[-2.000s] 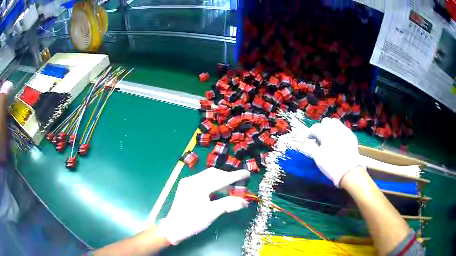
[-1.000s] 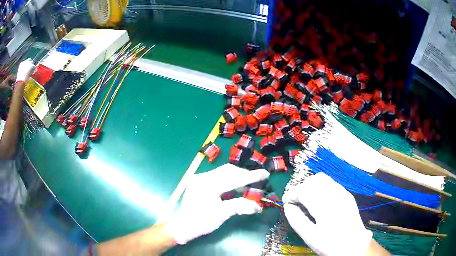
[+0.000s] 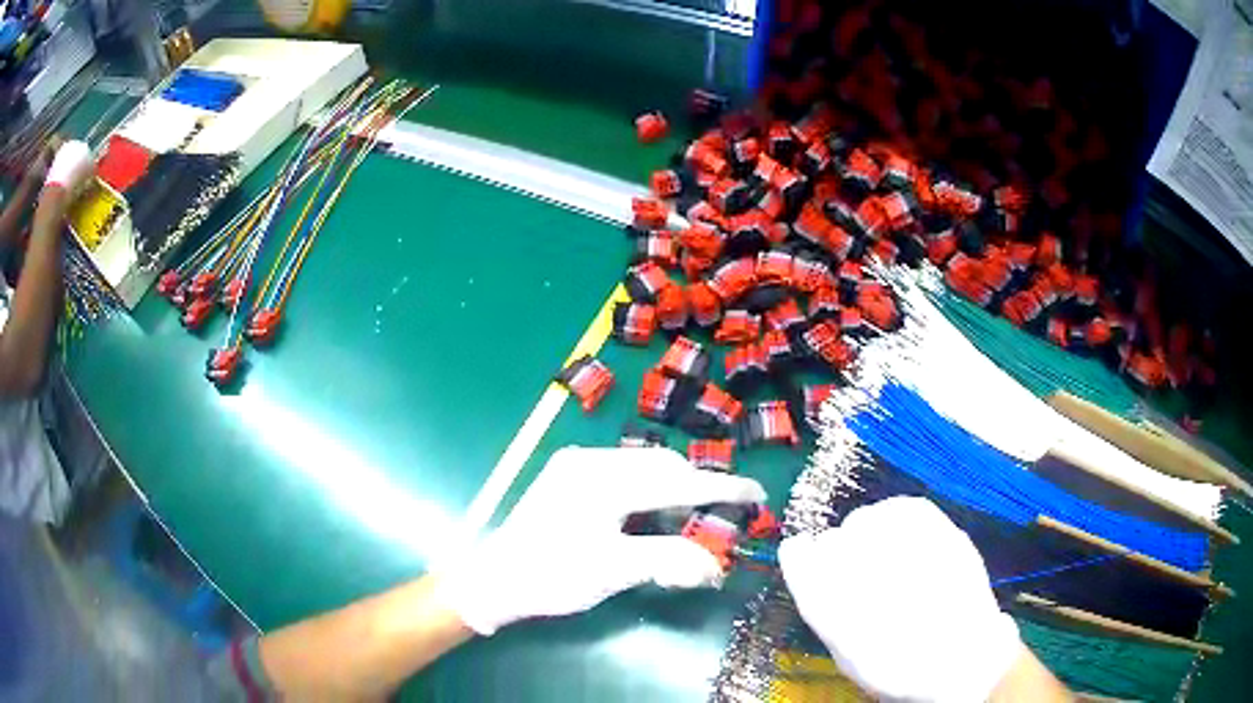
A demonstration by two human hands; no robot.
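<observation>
My left hand, in a white glove, holds a red-and-black connector housing between thumb and fingers. My right hand, also gloved, is closed just right of the connector, its fingertips pinching a thin blue wire that trails out to the right behind the hand. A short coloured piece of wire shows between the connector and my right fingertips. Whether the wire tip is inside the connector cannot be told. White, blue, black, green and yellow wire bundles lie around and under my right hand.
Loose connectors are heaped at the back. Tan divider strips separate the wires at right. Finished leads and a pale wire tray lie at left. Another person's gloved hand is at the tray. A printed sheet hangs upper right.
My right hand has come down from the white and blue wires to the connector, now with a blue wire. My left hand still holds the connector. The view has shifted.
</observation>
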